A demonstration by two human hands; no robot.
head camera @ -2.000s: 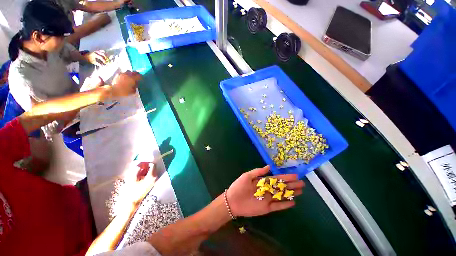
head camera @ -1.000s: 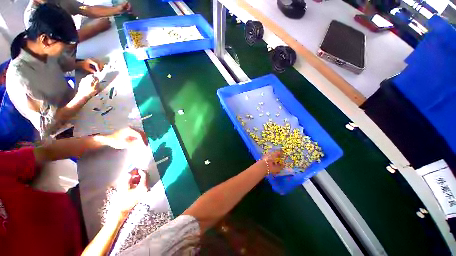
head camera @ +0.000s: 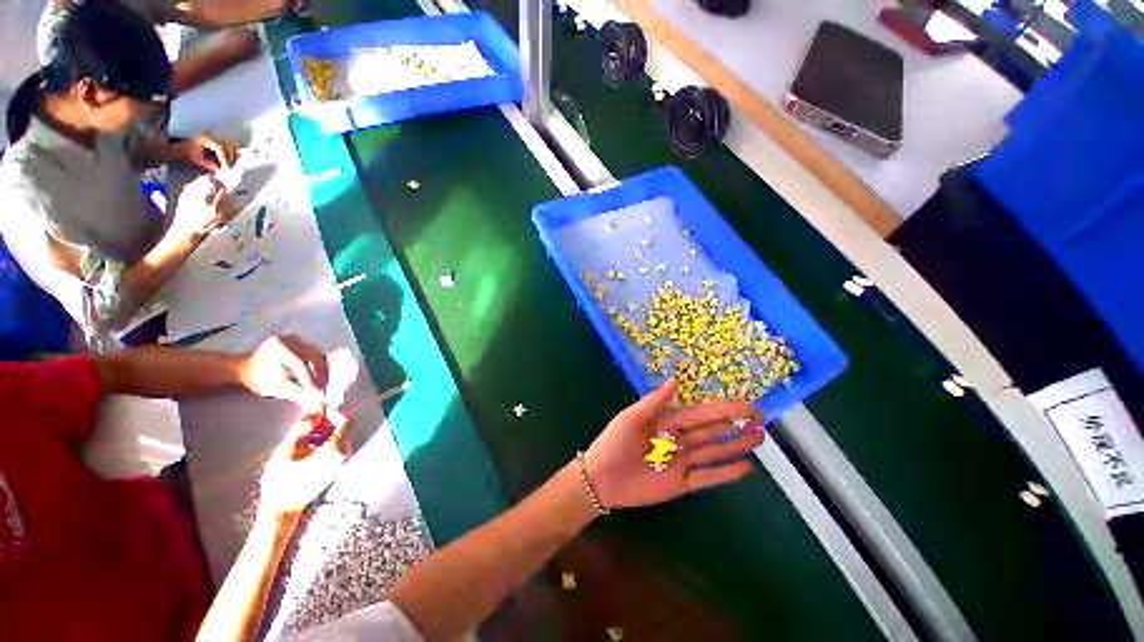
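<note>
My left hand (head camera: 671, 454) reaches in from the bottom, palm up, fingers spread, with a bead bracelet on the wrist. A few small yellow parts (head camera: 660, 452) lie on the palm; their exact number is hard to tell. The hand is at the near edge of a blue tray (head camera: 803, 339), its fingertips over the rim. Inside the tray, many loose yellow parts (head camera: 703, 332) lie on a white liner (head camera: 615, 238), heaped toward the near end. My right hand is out of the picture.
Small pieces (head camera: 519, 410) are spaced on the green belt (head camera: 439, 226). Another blue tray (head camera: 414, 103) stands farther up. At left, a person in red (head camera: 88, 502) and one in grey work at the bench. A metal post (head camera: 537, 63) rises beyond the near tray.
My left hand dipped into the near tray, then came back out palm up, with fewer yellow parts on it than at first. The hands of the person in red have come together.
</note>
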